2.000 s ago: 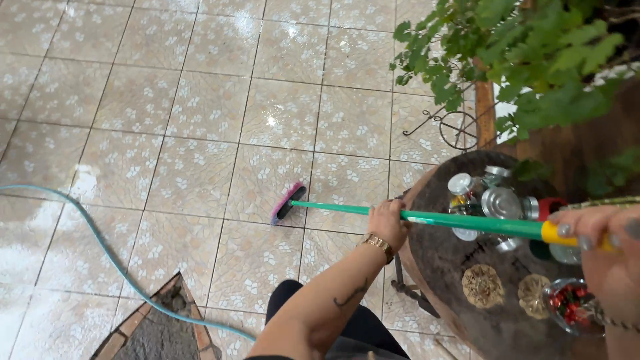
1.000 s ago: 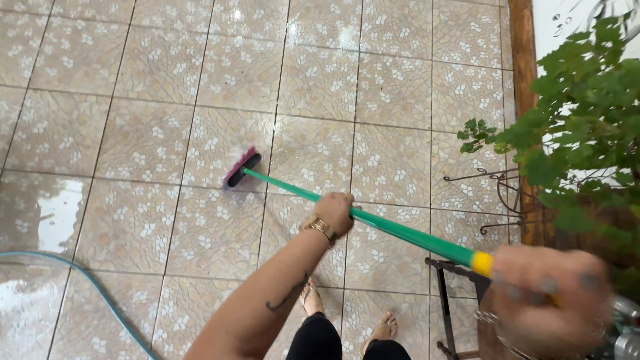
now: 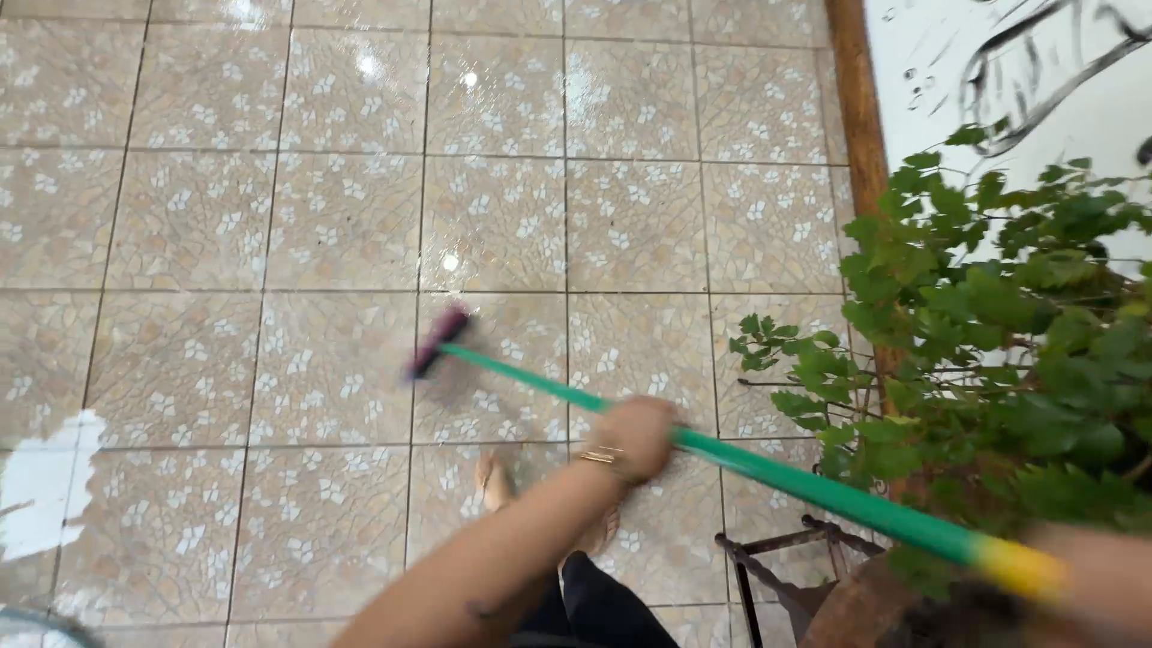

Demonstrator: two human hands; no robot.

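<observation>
A push broom with a pink-purple and black head rests on the wet tiled floor, its bristles blurred. Its green handle slants down to the right across the view. My left hand, with a gold bracelet at the wrist, is closed round the middle of the handle. At the right edge, my right hand is at the yellow end of the handle, blurred and partly cut off by the frame.
A leafy green plant fills the right side, beside a wooden edge and a white painted wall. Dark metal furniture legs stand below it. My feet are near the broom; a hose lies bottom left.
The view has shifted, so the round table with jars has left it. Both hands keep hold of the broom, whose head now lies nearer my feet than one second ago.
</observation>
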